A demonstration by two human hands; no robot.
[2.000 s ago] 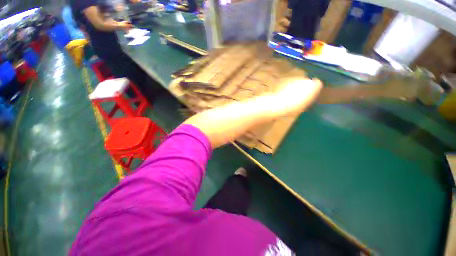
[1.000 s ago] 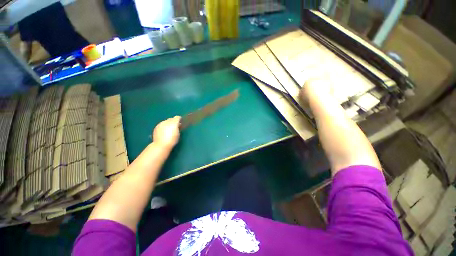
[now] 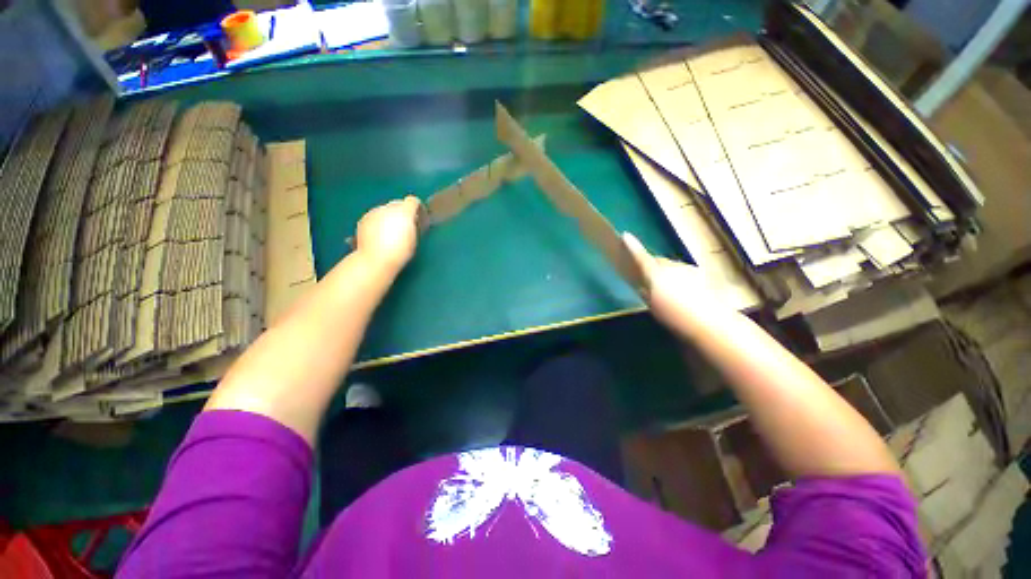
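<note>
My left hand (image 3: pixel 390 230) is closed on the near end of a short divider strip (image 3: pixel 469 190), which stands on edge and points away to the right. My right hand (image 3: pixel 647 271) grips the near end of a long divider strip (image 3: pixel 573 204), which slants away to the left. The far ends of the two strips meet or overlap over the middle of the bench; whether their slots are joined I cannot tell. The left stack (image 3: pixel 192 238) of slotted strips lies at the left. The right pile (image 3: pixel 780 147) of pale, fanned strips lies at the right.
Darker strips (image 3: pixel 865 113) stand behind the right pile. Pale cylinders (image 3: pixel 452 20), yellow rolls (image 3: pixel 565 17) and an orange roll (image 3: pixel 242 32) are at the back of the green bench (image 3: pixel 486 288). An open carton (image 3: pixel 724 464) with cardboard pieces is below right. A red object (image 3: pixel 68 552) is at lower left.
My right hand has come from the right pile toward the middle with a long strip. My left hand still holds its short strip. The view has shifted, with the bench back now nearer the top edge.
</note>
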